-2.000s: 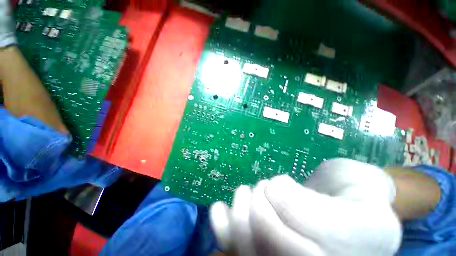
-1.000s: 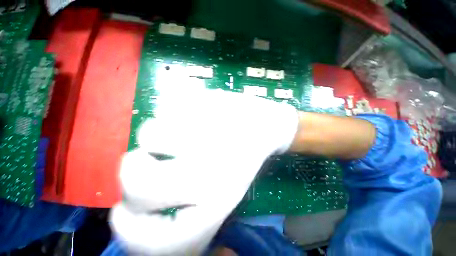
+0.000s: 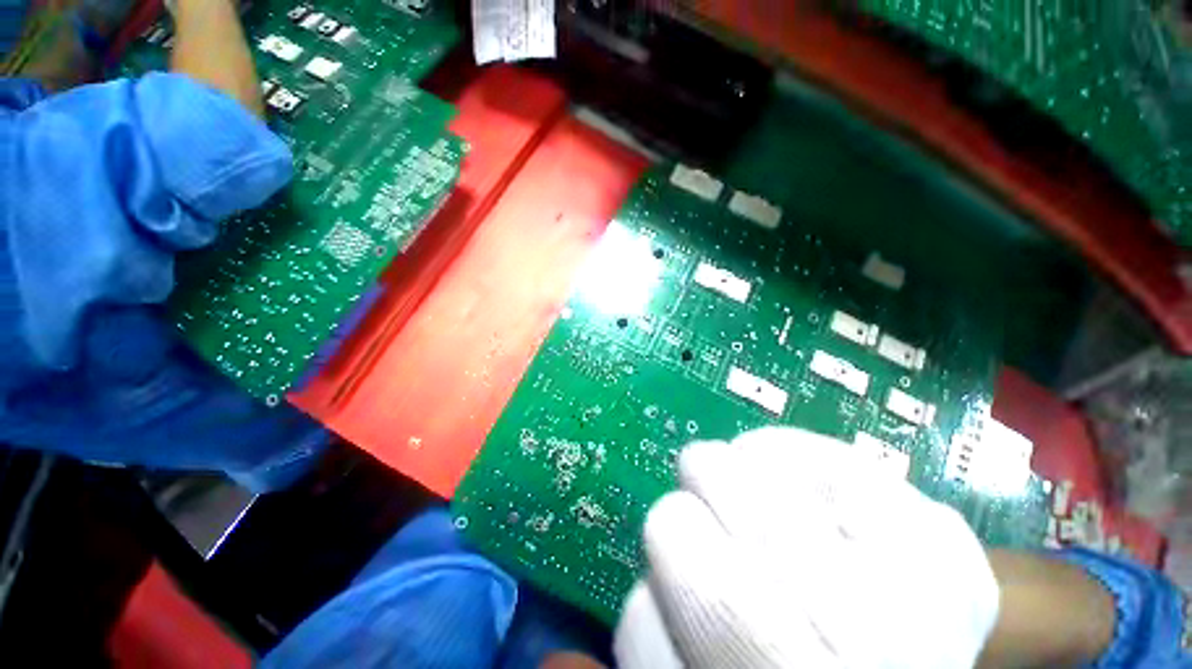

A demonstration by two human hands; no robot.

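The large green circuit board [image 3: 588,431] lies tilted in view, with several flat off-white parts [image 3: 757,390] on its upper and right areas. My right hand [image 3: 811,549], in a white knit glove, is over the lower right of the board with its fingers curled. Anything in its fingers is hidden. At the bottom edge, a blue sleeve [image 3: 405,601] and a bit of skin lead toward the white glove mass. My left hand cannot be clearly told apart from my right there.
A red mat [image 3: 510,261] lies left of the board. A neighbour's arm in a blue sleeve [image 3: 131,196] is over another green board [image 3: 262,314]. An upper shelf with red edging [image 3: 915,105] crosses the upper right. Small loose parts [image 3: 1078,519] and clear plastic [image 3: 1157,444] are at right.
One second ago a gloved hand covered the board's left and middle; now the gloved mass is at its lower right. The view has turned and shows more of the left neighbour and upper shelf.
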